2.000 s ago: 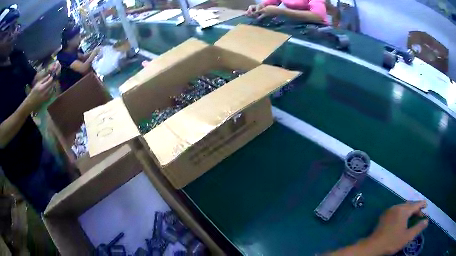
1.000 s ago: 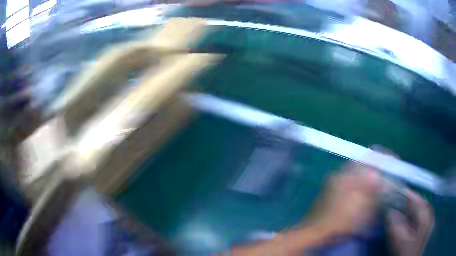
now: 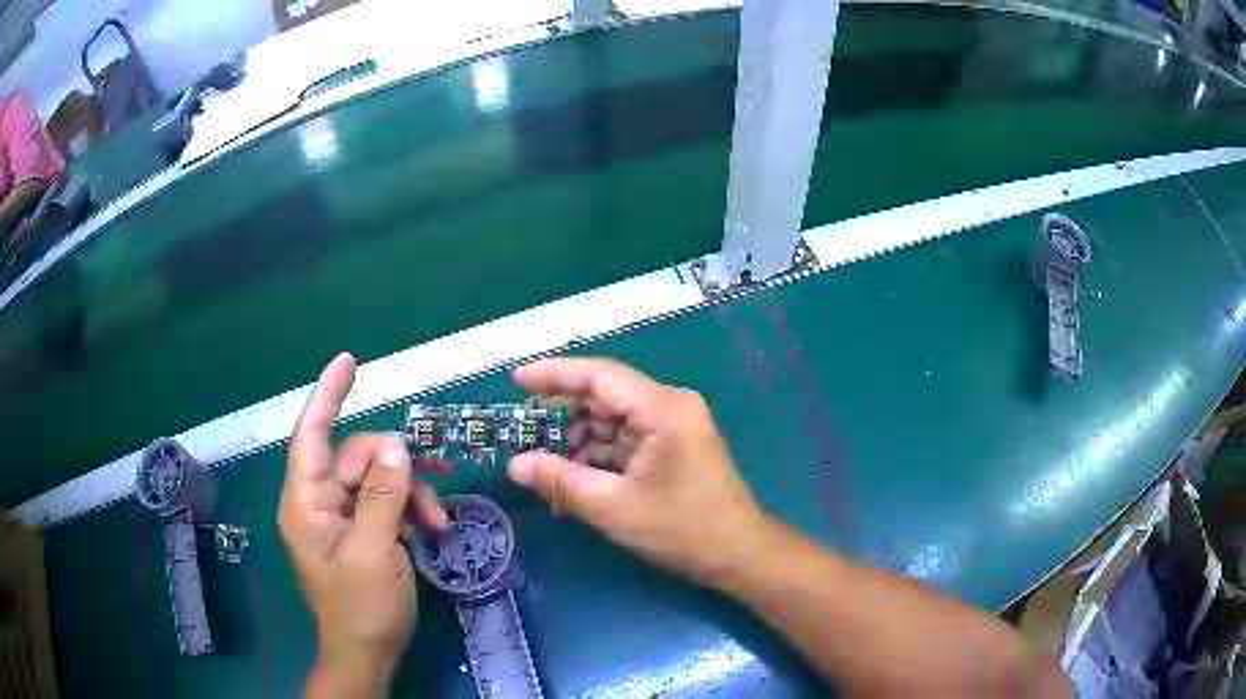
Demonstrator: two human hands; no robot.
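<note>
A PCB strip (image 3: 478, 432) of three joined green boards is held level between my hands. My left hand (image 3: 358, 526) pinches its left end with thumb and fingers, index finger raised. My right hand (image 3: 642, 458) grips its right end between thumb and fingers. A grey housing (image 3: 469, 549) lies just below the strip, round head up, handle towards me; my left fingertips are close to its head, and I cannot tell if they touch. Another housing (image 3: 187, 553) lies at the left with a single circuit board (image 3: 231, 544) beside its handle.
A third housing (image 3: 1064, 294) lies at the far right. A white rail (image 3: 547, 328) with an upright metal post (image 3: 782, 137) borders the green bench. Cartons stand at the lower right (image 3: 1148, 587) and left edge (image 3: 25, 615). A person's pink sleeve (image 3: 25, 144) shows upper left.
The view has swung right; the open carton of strips has left the picture and the post has entered. Both hands now hold a PCB strip; two seconds ago only one empty hand showed.
</note>
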